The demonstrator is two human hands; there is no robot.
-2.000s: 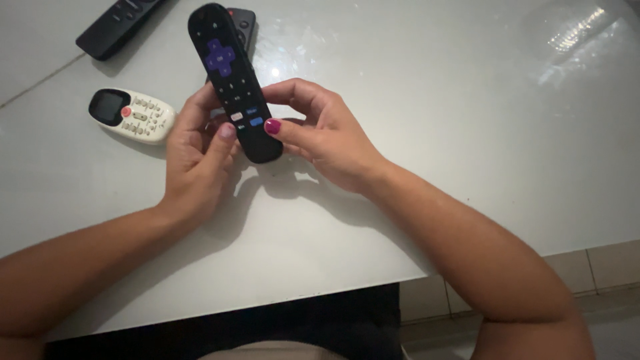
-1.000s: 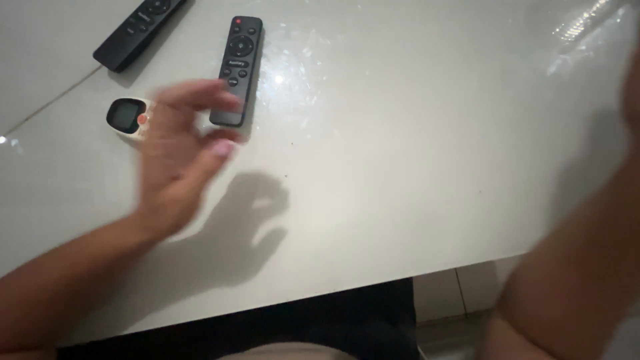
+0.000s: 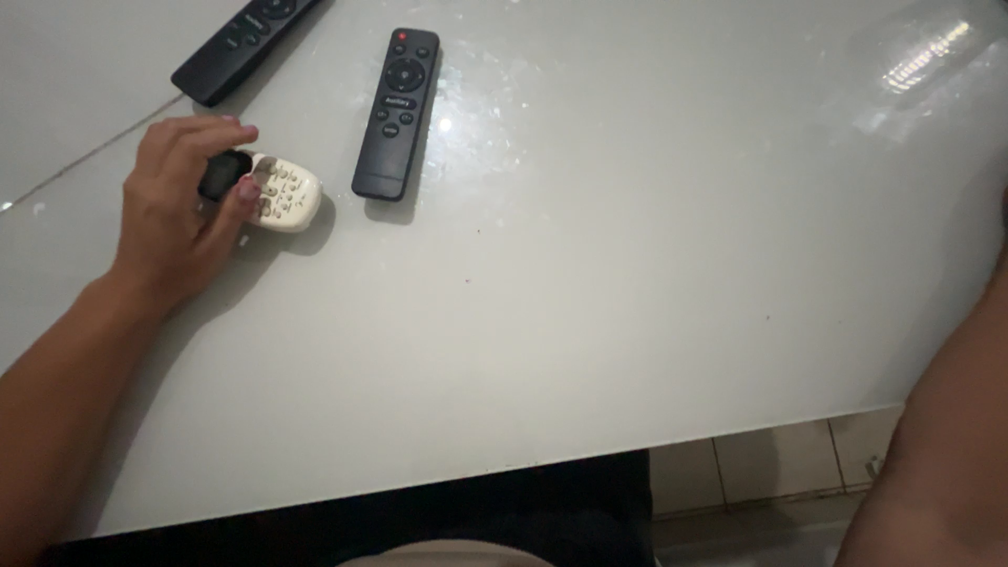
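Note:
My left hand [image 3: 185, 193] is at the white remote control [image 3: 295, 193] with a dark display, at the upper left of the head view. The thumb lies over its buttons and the fingers reach around the display end; whether the grip is firm I cannot tell. To the right of it a slim black remote control [image 3: 398, 118] with a red button lies on the glossy white table [image 3: 551, 331]. Another black remote control [image 3: 236, 55] lies above my left hand, partly cut off by the frame. Only my right arm shows at the right edge; the hand is outside the view.
The table's near edge runs slanting across the lower part of the view. Below it are a dark area and pale floor tiles [image 3: 756, 468]. A thin seam line crosses the tabletop at the left. Light reflects off the surface at the upper right.
Two seconds ago both hands held a black remote control with a purple pad, which is now out of view. My right hand has moved out to the right. My left hand has come over the white remote control.

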